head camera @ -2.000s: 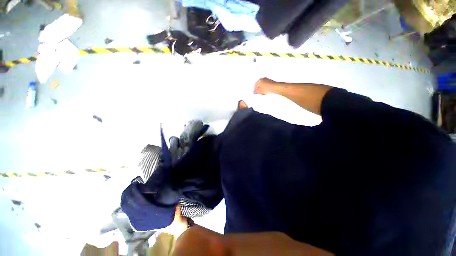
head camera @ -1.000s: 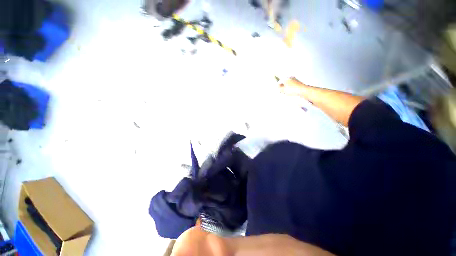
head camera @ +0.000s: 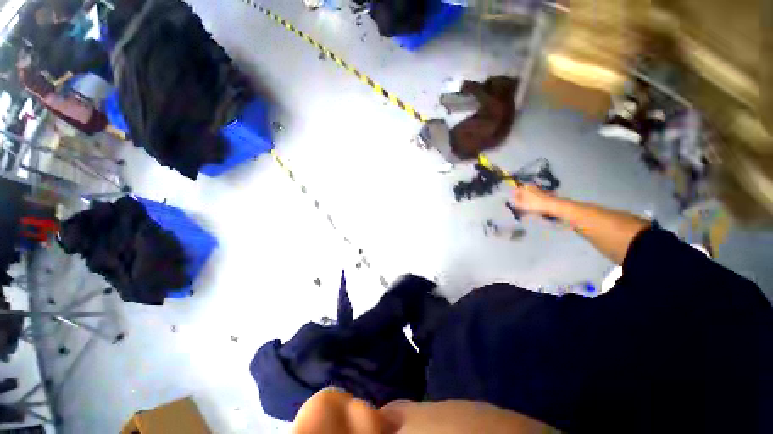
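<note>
A bundled navy garment (head camera: 364, 356) is held against the front of my body, left of my navy shirt, with a thin pointed end sticking up. My left arm is bent under it at the bottom edge. My left hand (head camera: 326, 410) is at the garment's lower side and supports it; its fingers are mostly hidden or blurred. My right arm reaches out over the floor at the right. My right hand (head camera: 532, 202) looks curled closed, with nothing seen in it.
Black garment piles (head camera: 169, 85) lie over blue crates (head camera: 241, 140) at the upper left. A cardboard box (head camera: 174, 417) is at the bottom left. Yellow-black tape (head camera: 356, 75) crosses the floor towards a brown heap (head camera: 487, 119). Metal stands are at left; blurred tan shapes are at upper right.
The view has swung and moved across the floor; crates and piles now show at left. The bundle stays at my body, but its striped lining no longer shows. My right hand sits lower and farther right.
</note>
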